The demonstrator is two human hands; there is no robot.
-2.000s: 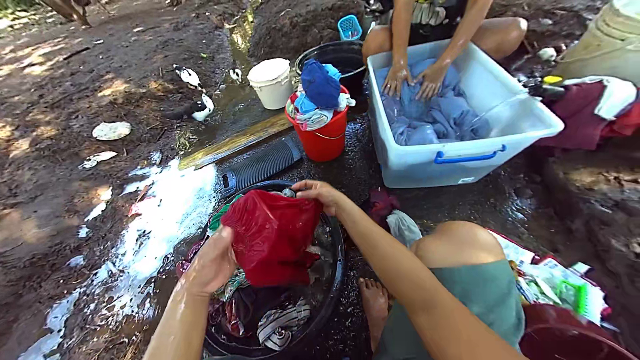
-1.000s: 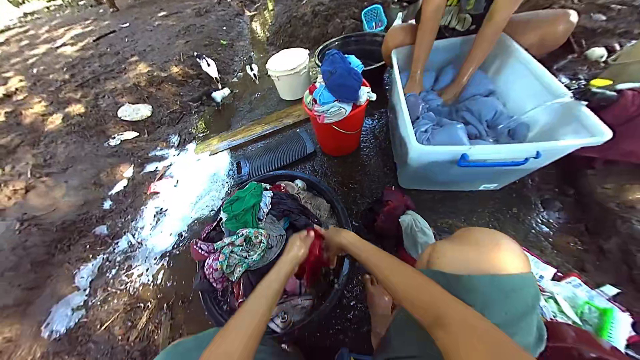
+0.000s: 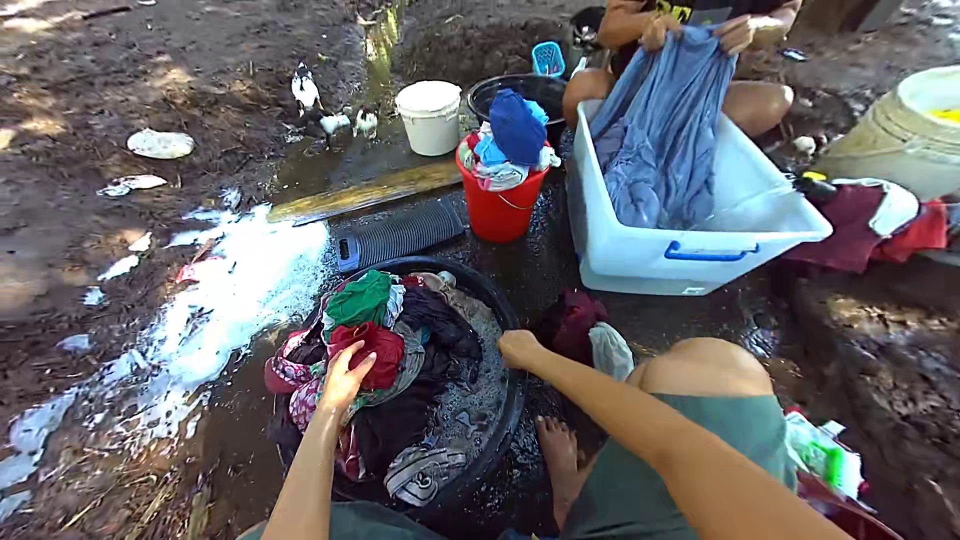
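Observation:
My left hand (image 3: 346, 380), its fingers apart, is at the edge of a bunched red cloth (image 3: 371, 351) on the heap of wet laundry. The heap fills the left of a round black basin (image 3: 516, 405); sudsy water (image 3: 472, 397) shows at its right. Beside the red cloth lie a green cloth (image 3: 360, 298) and dark garments (image 3: 431, 322). A striped cloth (image 3: 425, 474) sits at the near side. My right hand (image 3: 519, 349) is at the basin's right rim with curled fingers; whether it grips anything is unclear.
A ridged washboard (image 3: 401, 234) and a wooden plank (image 3: 367, 193) lie beyond the basin, by a red bucket (image 3: 501, 206) of clothes. A co-worker holds up blue cloth (image 3: 667, 135) over a white plastic tub (image 3: 697, 266). Maroon cloth (image 3: 579, 326) lies right of my basin. Suds cover ground at left.
The red cloth, held between both my hands earlier, now lies on the heap, and my hands have moved apart. The co-worker has lifted the blue cloth from the tub.

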